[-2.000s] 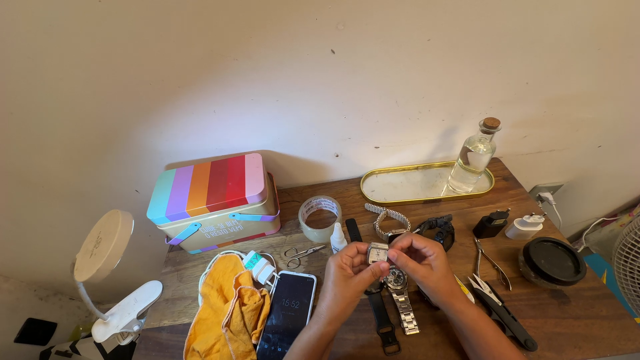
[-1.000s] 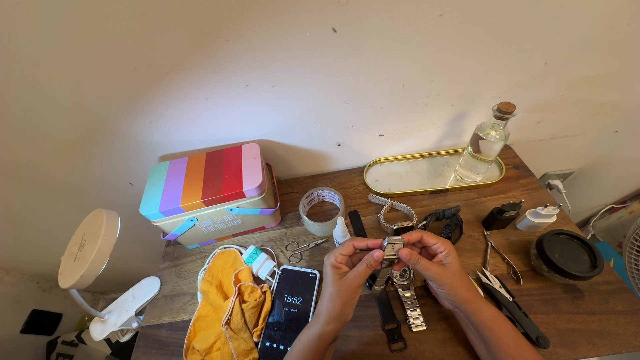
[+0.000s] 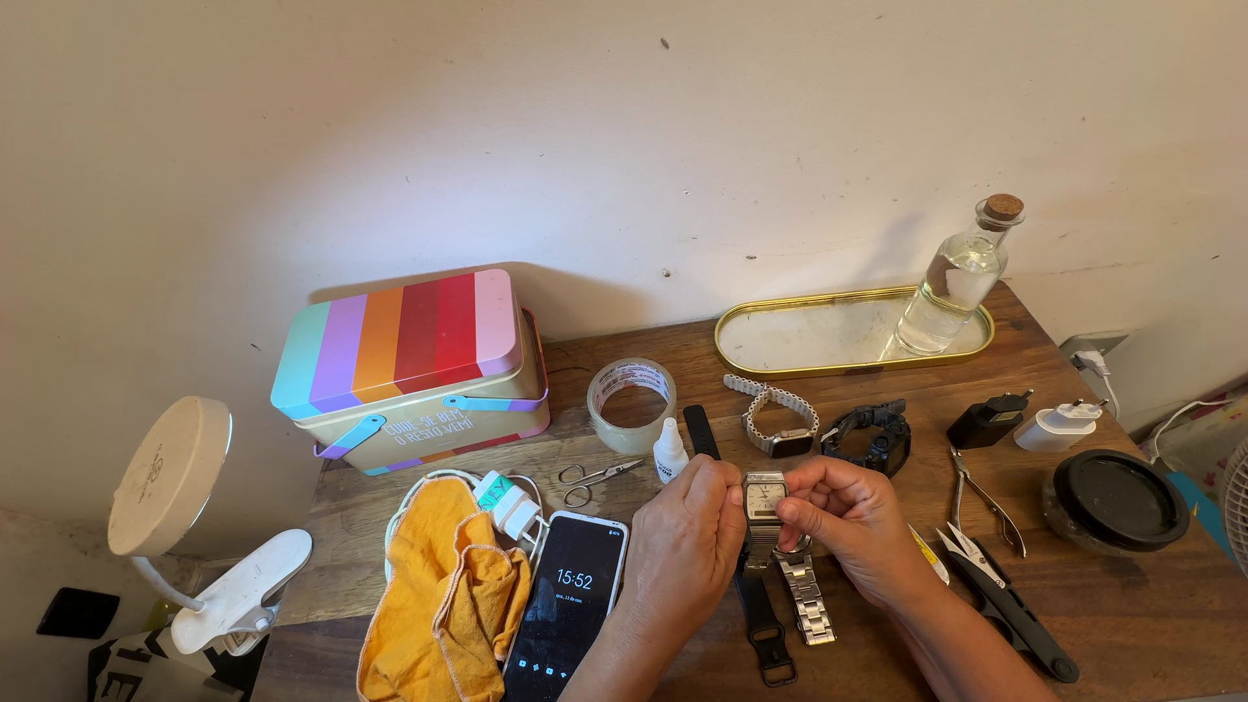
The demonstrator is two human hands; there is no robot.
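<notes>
Between both hands is a small rectangular silver wristwatch [image 3: 763, 497] with a pale dial and a metal band, its face turned up. My left hand [image 3: 687, 546] grips its left side. My right hand [image 3: 843, 526] pinches its right edge with thumb and forefinger. Under the hands lie a silver link-bracelet watch [image 3: 809, 597] and a black strap [image 3: 763, 624], each partly hidden. Behind them rest a smartwatch with a light link band [image 3: 788, 441] and a chunky black watch [image 3: 868, 437]. A white dropper bottle [image 3: 670, 450] stands just beyond my left hand.
Left are a striped tin box [image 3: 419, 361], tape roll [image 3: 632, 405], small scissors [image 3: 597, 476], orange cloth [image 3: 429, 595], smartphone [image 3: 567, 595] and clip lamp [image 3: 171, 478]. Right are nippers [image 3: 985, 502], black-handled scissors [image 3: 1019, 614], chargers [image 3: 990, 419] and a lidded jar [image 3: 1116, 502]. A corked bottle [image 3: 951, 288] stands on a gold-rimmed tray [image 3: 809, 369].
Both hands keep hold of the small silver watch. It was tilted between the fingers earlier and now stands more upright in view, with its band hanging toward me.
</notes>
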